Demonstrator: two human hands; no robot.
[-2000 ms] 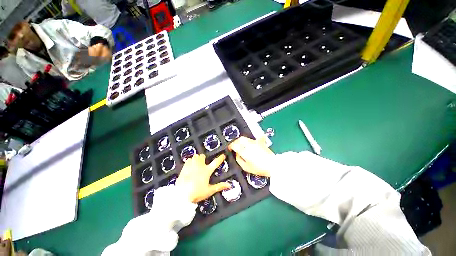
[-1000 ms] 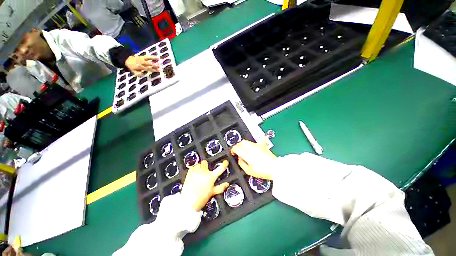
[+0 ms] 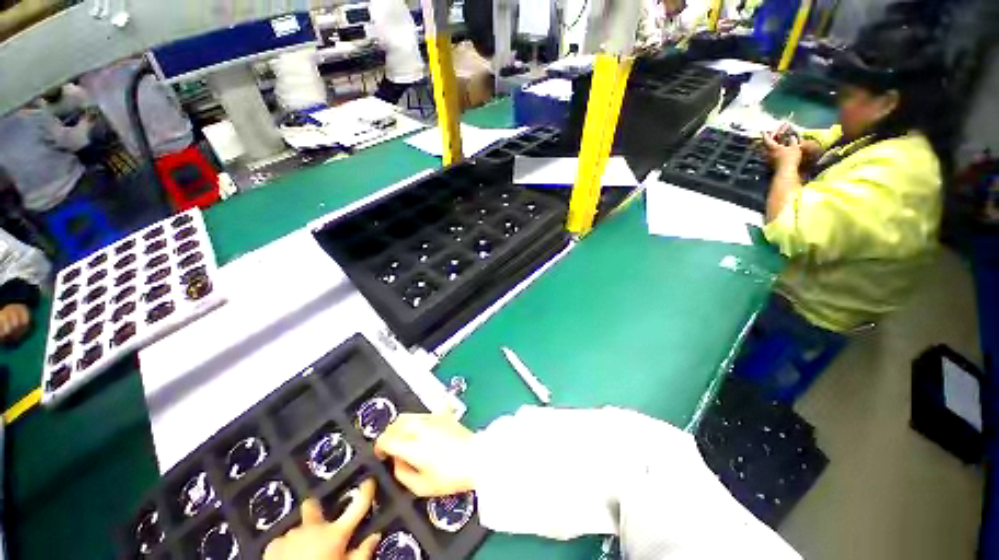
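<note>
The black foam tray [image 3: 287,407] lies low in front of me, cut off by the bottom edge. Its square pockets hold several round units with shiny silver rims and dark faces, like this watch head [image 3: 330,455]. Two pockets near its far edge are empty. My left hand [image 3: 323,533] is over the tray at the bottom edge, partly cut off, fingers spread at a unit. My right hand [image 3: 425,453] is on the tray's right part, fingers bent down beside a watch head; its fingertips are partly hidden, so a hold cannot be told.
A white tray [image 3: 134,348] of dark round units is at left, beside white paper [image 3: 247,328]. A large black tray [image 3: 362,253] stands beyond. A pen [image 3: 527,374] and small metal part [image 3: 457,385] lie right. A yellow post [image 3: 598,142] rises behind. A person in yellow [image 3: 865,230] works at right.
The view has swung up and to the right, so the tray and my hands sit lower and further left. The person in yellow has come into view. The neighbour's hand has left the white tray.
</note>
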